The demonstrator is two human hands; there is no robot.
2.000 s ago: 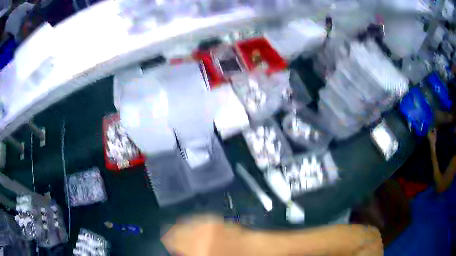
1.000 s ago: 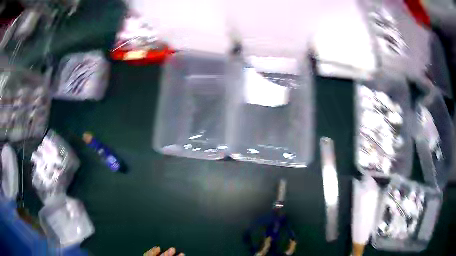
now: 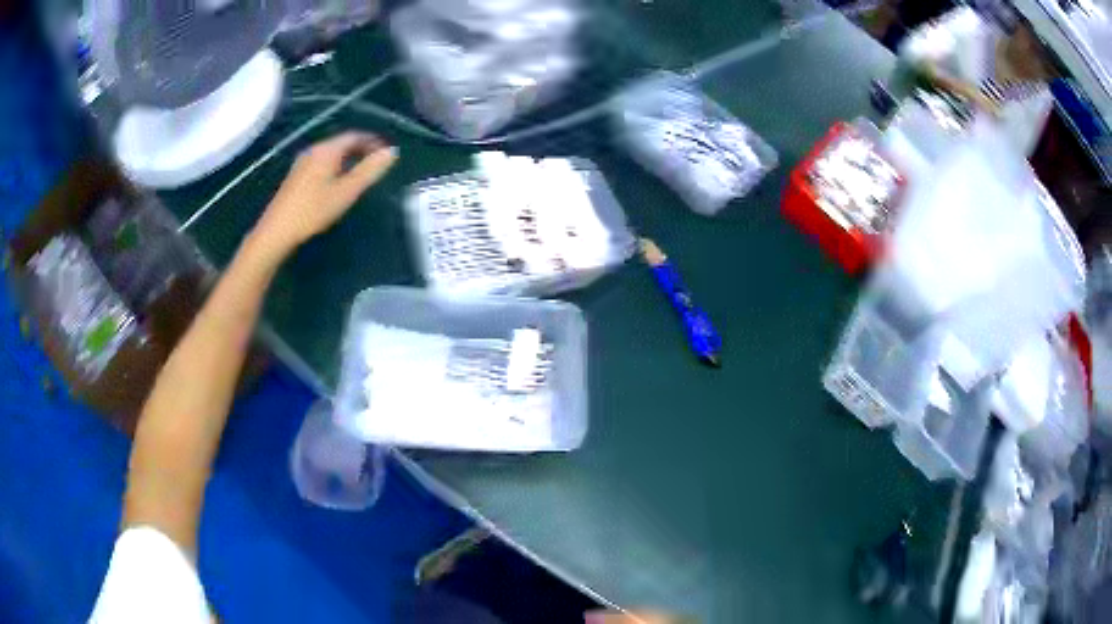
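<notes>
My left hand point(image 3: 327, 185) reaches over the mat at the upper left, fingers curled and thumb apart, with nothing seen in it. To its right, a clear tub point(image 3: 439, 238) holds rows of thin pins with white strips. Nearer me, another clear tub point(image 3: 354, 414) holds white sheets, more pins in a row and a small white piece. My right hand point(image 3: 628, 618) shows only as a blurred sliver at the bottom edge; what it holds is hidden. A blue craft knife or marker point(image 3: 685, 305) lies right of the tubs.
A clear bag or box of pins point(image 3: 698, 140) and a red tub point(image 3: 811, 207) stand farther right. Clear tubs point(image 3: 872, 366) crowd the right side, with dark scissors point(image 3: 888, 567) below. A brown box point(image 3: 146, 396) and small clear container point(image 3: 335, 469) lie beyond the mat's left edge.
The view has swung left along the bench. My left arm and hand have come into view. The blue tool now appears near the middle, and the large clear tubs have shifted right.
</notes>
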